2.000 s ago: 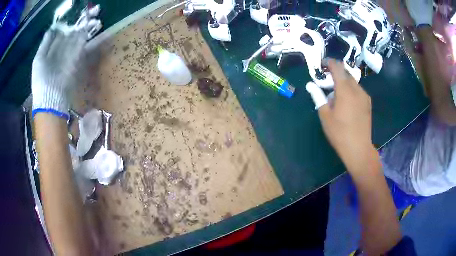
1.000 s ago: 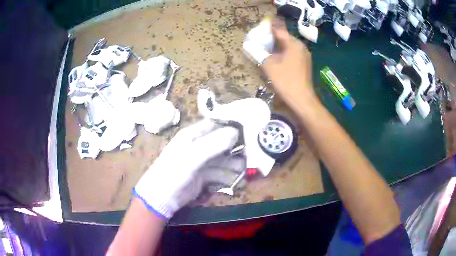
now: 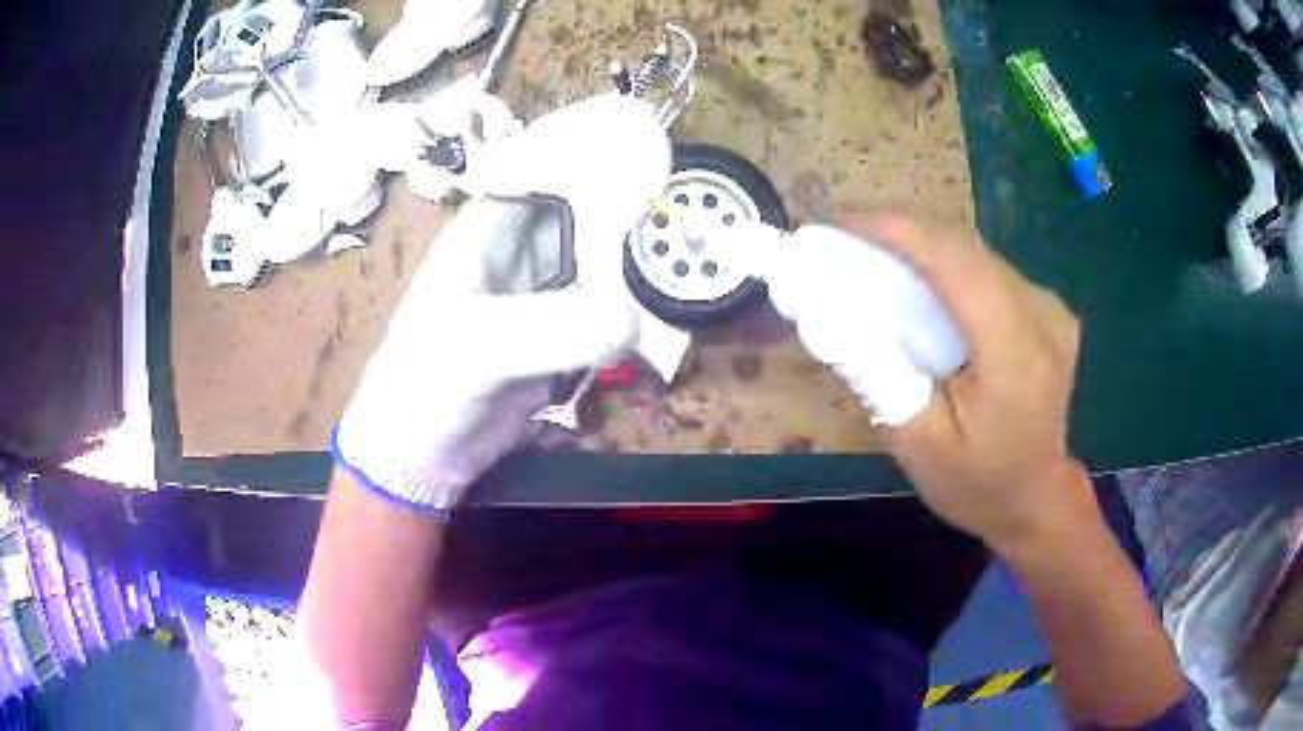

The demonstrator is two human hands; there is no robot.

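Observation:
My left hand (image 3: pixel 479 329), in a white knitted glove with a blue cuff, holds a glossy white scooter body (image 3: pixel 579 150) above the board. The wheel (image 3: pixel 700 236), with a black tyre and a pale rim with round holes, sits at the body's right side. A small red part (image 3: pixel 617 374) shows below it. My right hand (image 3: pixel 1000 371), with bare skin and white finger covers, grips the white glue bottle (image 3: pixel 872 314). The bottle is tilted, its nozzle pointing left at the wheel. The exact tip contact is too blurred to tell.
Loose white body pieces (image 3: pixel 307 122) lie piled at the board's upper left. The stained brown board (image 3: pixel 815 86) lies under the work. A green tube with a blue end (image 3: pixel 1059 122) lies on the green surface. White assemblies (image 3: pixel 1255 214) stand at far right. A person's sleeve (image 3: pixel 1243 607) shows lower right.
One second ago my right hand held the bottle up at the board's far side; it is now lowered beside the wheel. The view has shifted, and the left hand still holds the body, now turned somewhat.

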